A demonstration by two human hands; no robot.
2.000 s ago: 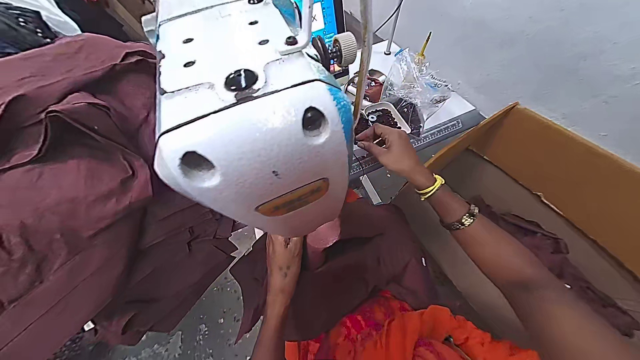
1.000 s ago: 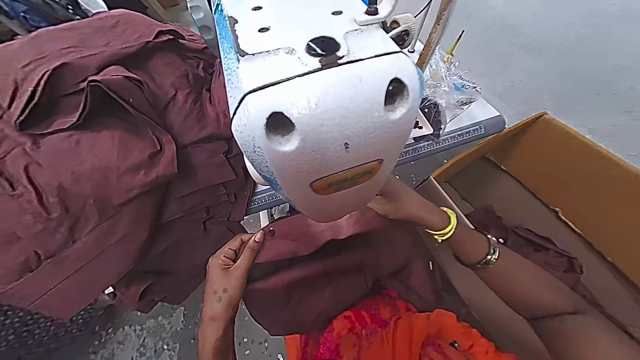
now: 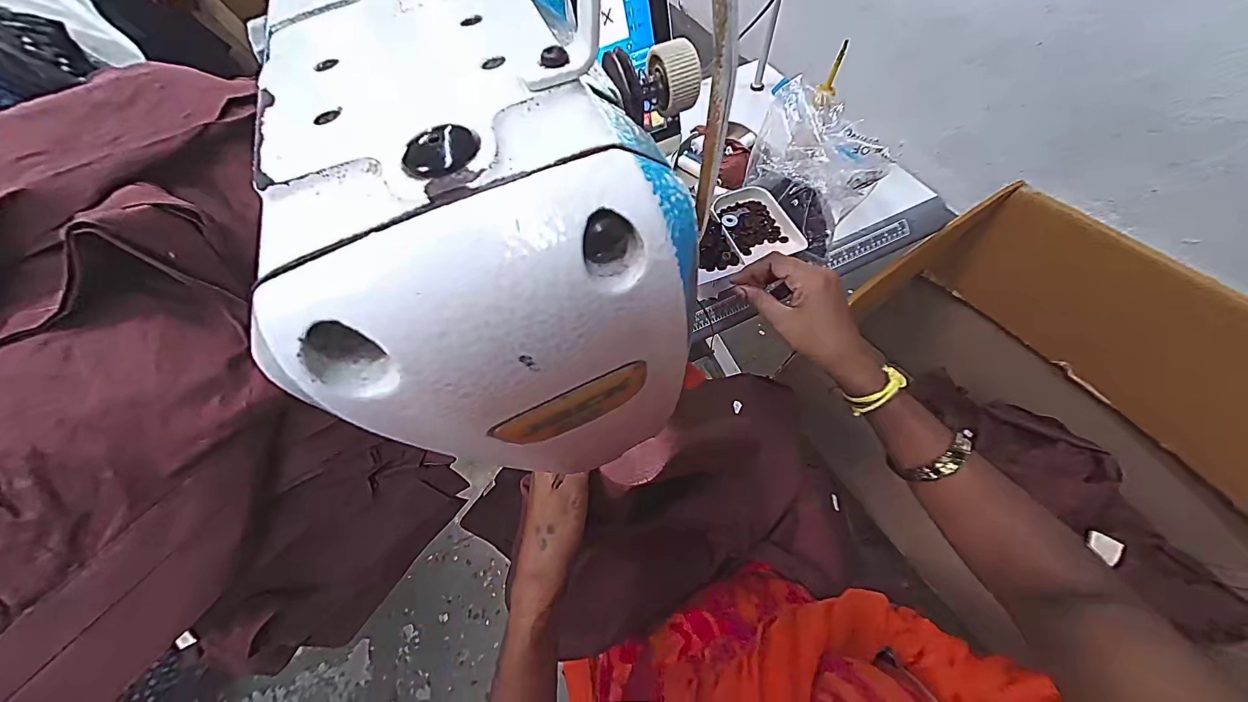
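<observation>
The white head of an industrial sewing machine [image 3: 468,312] fills the middle of the view. Beneath it, my left hand [image 3: 556,497] is mostly hidden, with only its back and wrist showing beside maroon fabric [image 3: 721,487] that lies over my lap. To the right of the machine, my right hand [image 3: 795,292] has thumb and forefinger pinched together at the table edge, near a white tray [image 3: 801,239] of dark buttons [image 3: 756,226]. Whether anything small sits between those fingertips cannot be told.
A large heap of maroon fabric [image 3: 127,390] rises on the left. On the right stands an open cardboard box [image 3: 1102,312] with maroon cloth [image 3: 1053,458] inside. Behind the tray are a clear plastic bag [image 3: 809,146], a yellow-handled tool [image 3: 835,68] and a thread stand rod.
My left hand, which held a small dark button beside the fabric a second ago, is now under the machine head. My right hand has come out from behind the head toward the tray.
</observation>
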